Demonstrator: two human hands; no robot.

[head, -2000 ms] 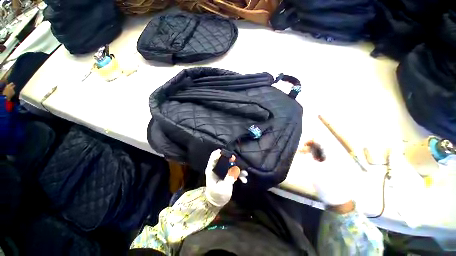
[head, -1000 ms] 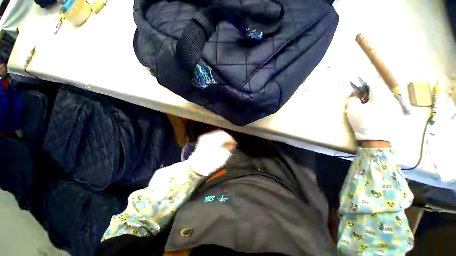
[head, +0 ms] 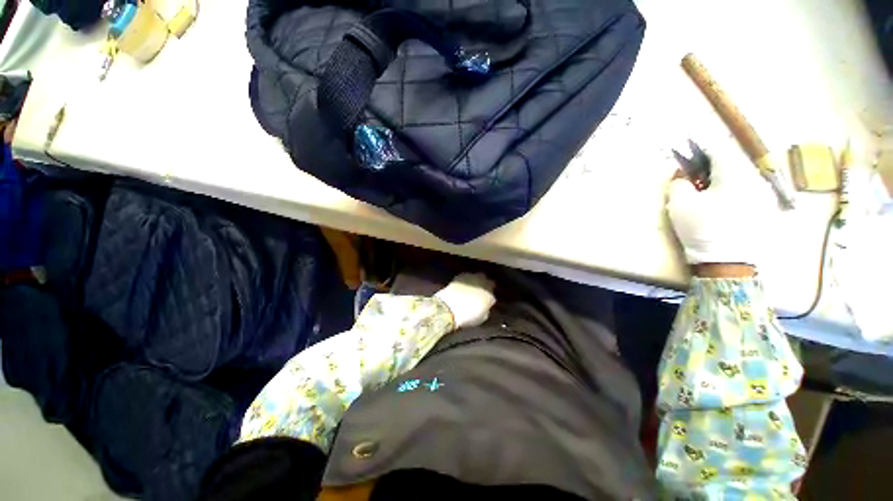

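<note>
A dark quilted backpack (head: 421,108) lies on the white-covered table, its top cut off by the upper picture edge. Its webbing strap (head: 347,88) curves over the quilting. Shiny wrapped strap ends (head: 376,147) lie near its left corner and upper middle. My left hand (head: 470,298), in a white glove, is low against the grey apron, off the bag; its fingers are mostly hidden. My right hand (head: 707,220), gloved, rests on the table right of the bag and holds small thread snips (head: 694,164), points up and apart.
A wooden-handled tool (head: 729,113) lies beyond my right hand. A tan block (head: 815,167) and a thin cable (head: 824,264) are at the right. A pale pot (head: 142,34) stands at the upper left. Dark quilted bags (head: 157,279) are stacked below the table edge (head: 235,203).
My left hand has left the bag and moved down to the apron, then slightly right. The view has tilted down and closer. My right hand stays beside the bag with the snips.
</note>
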